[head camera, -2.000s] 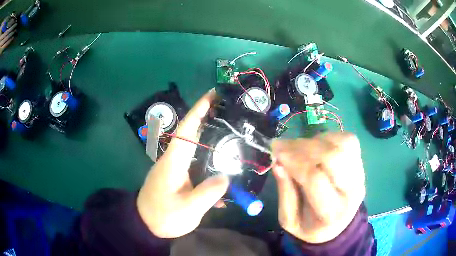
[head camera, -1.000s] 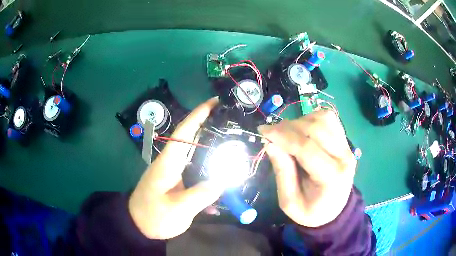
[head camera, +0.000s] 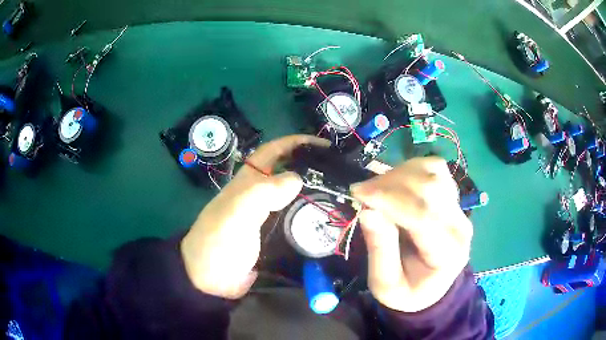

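A black speaker housing (head camera: 272,229) with a silver-white speaker disc (head camera: 315,229) and a blue battery (head camera: 321,289) is in front of me. My left hand (head camera: 242,216) holds the housing from the left, its thumb on the near end of a thin white wire. My right hand (head camera: 415,236) pinches the other end of that white wire and a narrow board edge at the housing's right side. Red and white lead wires (head camera: 342,229) hang below the right fingertips. The pinched part is mostly hidden by the fingers.
Another housing with a speaker disc (head camera: 211,138) lies on the green bench (head camera: 153,80) at left. Assemblies with green boards (head camera: 300,71) lie beyond my hands. More units stand at far left and far right. A darker green strip (head camera: 266,14) runs along the back.
My left thumb has moved up from the disc's lower edge to the white wire. The bright glare on the disc has gone. The pale strip by the left housing no longer shows.
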